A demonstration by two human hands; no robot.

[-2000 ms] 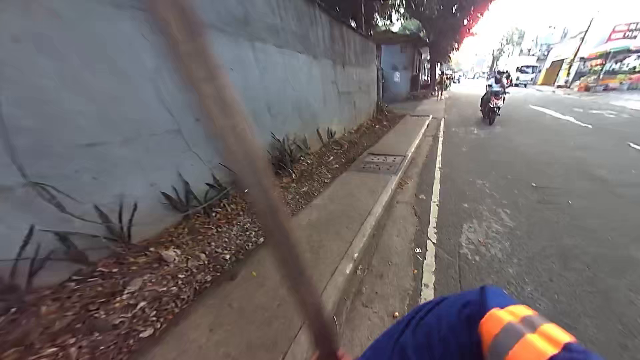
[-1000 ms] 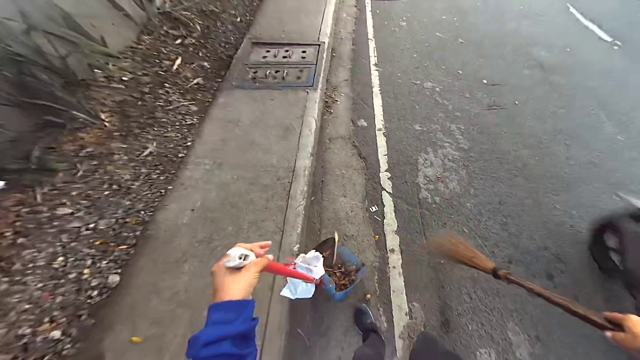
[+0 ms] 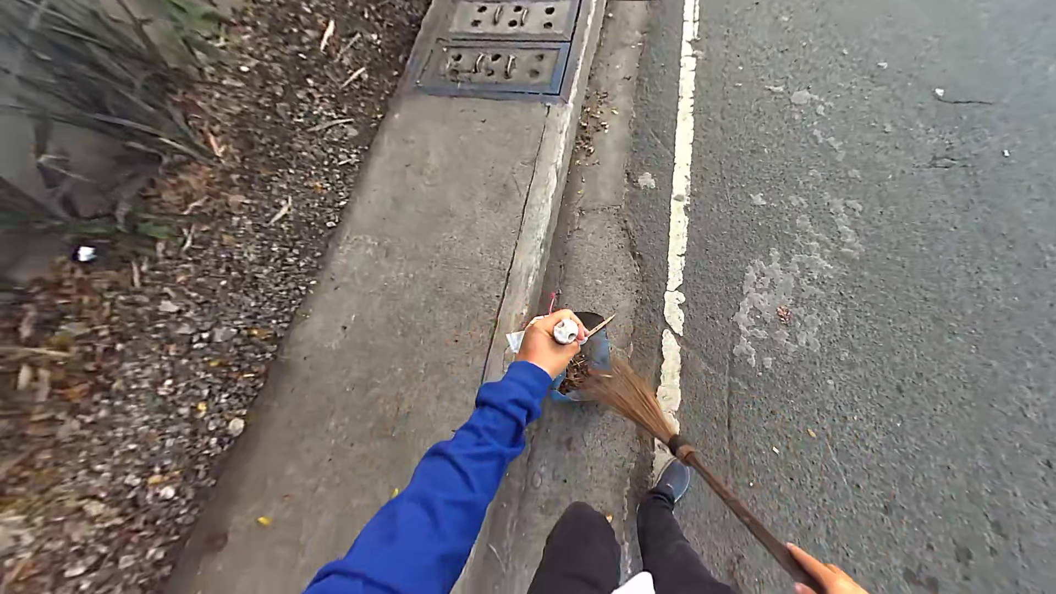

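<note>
My left hand [image 3: 551, 340], in a blue sleeve, is closed around the upright handle of a dustpan, whose pale end [image 3: 565, 331] shows at the top of the fist. Below and to the right of that hand is the blue dustpan [image 3: 598, 355], holding dry leaves and debris, with a thin stick poking out. A broom with brown bristles [image 3: 631, 398] reaches from the lower right, its bristle tips at the pan's opening. My right hand [image 3: 825, 573] grips the broom's wooden handle [image 3: 747, 516] at the bottom edge, partly cut off by the frame.
The pan is in the gutter beside the concrete kerb [image 3: 528, 247]. A drain cover [image 3: 503, 66] lies in the sidewalk ahead. Leaf litter [image 3: 206, 330] and spiky plants [image 3: 99, 91] border the left. A white road line [image 3: 681, 190] runs right of the gutter. My shoe [image 3: 675, 478] is near the broom.
The broom's bristles have moved left from over the road to the dustpan. My left hand has moved over the pan, its handle now more upright. The motorcycle wheel at the right has gone from view.
</note>
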